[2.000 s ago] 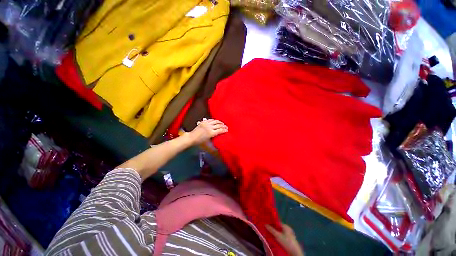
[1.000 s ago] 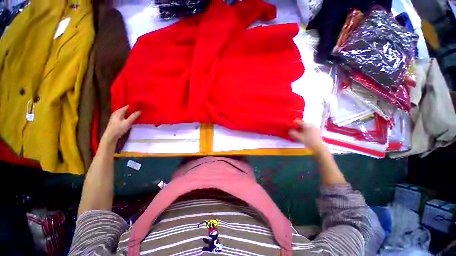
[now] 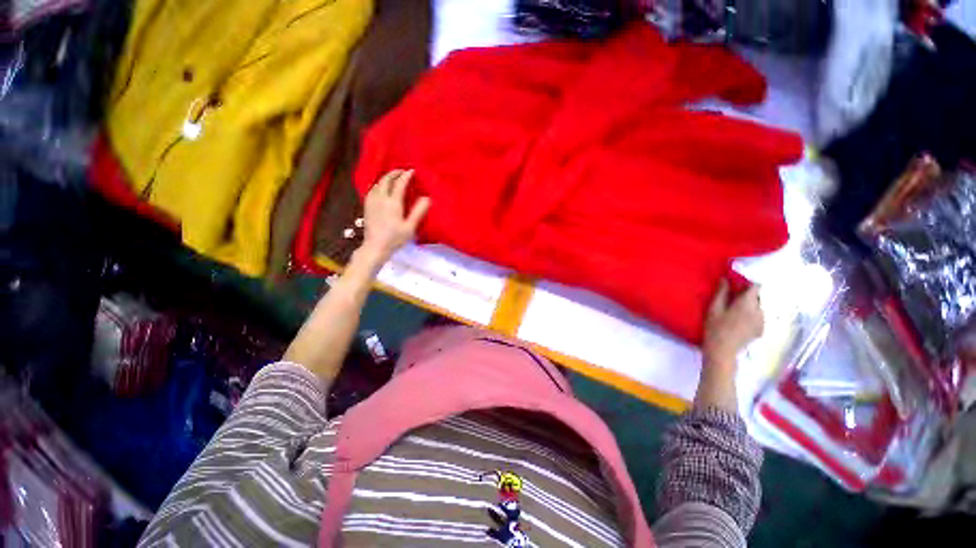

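A red garment (image 3: 599, 182) lies on the white-topped table in front of me, with a sleeve folded across its body. My left hand (image 3: 394, 214) is at the garment's near left edge, its fingers apart and touching or just above the cloth; I cannot tell if it grips. My right hand (image 3: 733, 316) holds the garment's near right corner, with the fingers bent over the cloth edge.
A mustard garment (image 3: 230, 118) lies at the left, over a brown garment (image 3: 369, 102) and some red cloth. Clear bags with red borders (image 3: 840, 428) lie at the right. A glossy bagged pack (image 3: 942, 246) lies beyond them. Yellow-orange strips (image 3: 514, 307) mark the table.
A sleeve now lies across the red garment, which was spread flatter two seconds ago. My right hand has come up from below the table edge to the garment's near right corner.
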